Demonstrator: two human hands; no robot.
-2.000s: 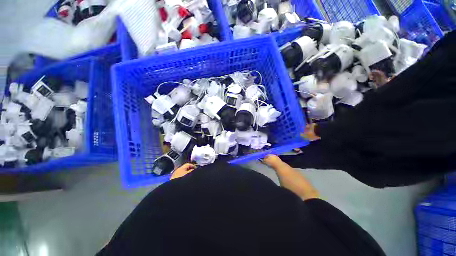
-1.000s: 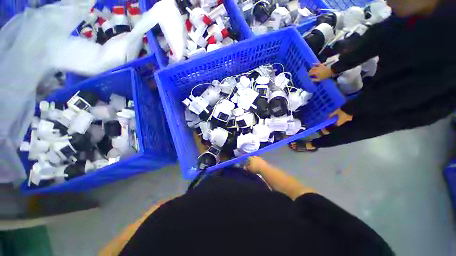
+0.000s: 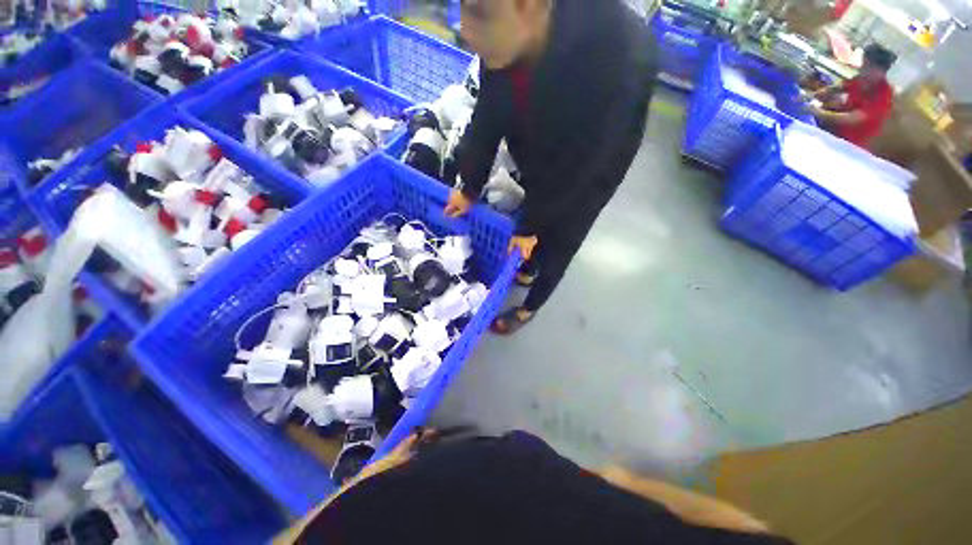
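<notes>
A blue lattice crate (image 3: 229,420) stands in front of me, tilted across the view. White and black camera units (image 3: 368,293) with thin white cords lie loose in it. A brown patch of its bottom shows near my side. My left hand (image 3: 403,451) is at the near rim, partly hidden by my black clothing, so its grip cannot be made out. My right forearm shows at the bottom, but my right hand is hidden behind my clothing. Another person's two hands (image 3: 520,247) are on the crate's far right end.
Crates of red-capped units (image 3: 192,202) and plain units (image 3: 320,126) stand left and behind. Translucent wrap (image 3: 112,229) hangs over a left crate. A person in black (image 3: 570,117) stands at the far end. Blue crates (image 3: 821,218) and a person in red (image 3: 865,101) are at the right.
The view has swung right, bringing the right-hand floor and crates into view. The crate now lies more diagonally. My right hand, seen at the near rim before, is now hidden.
</notes>
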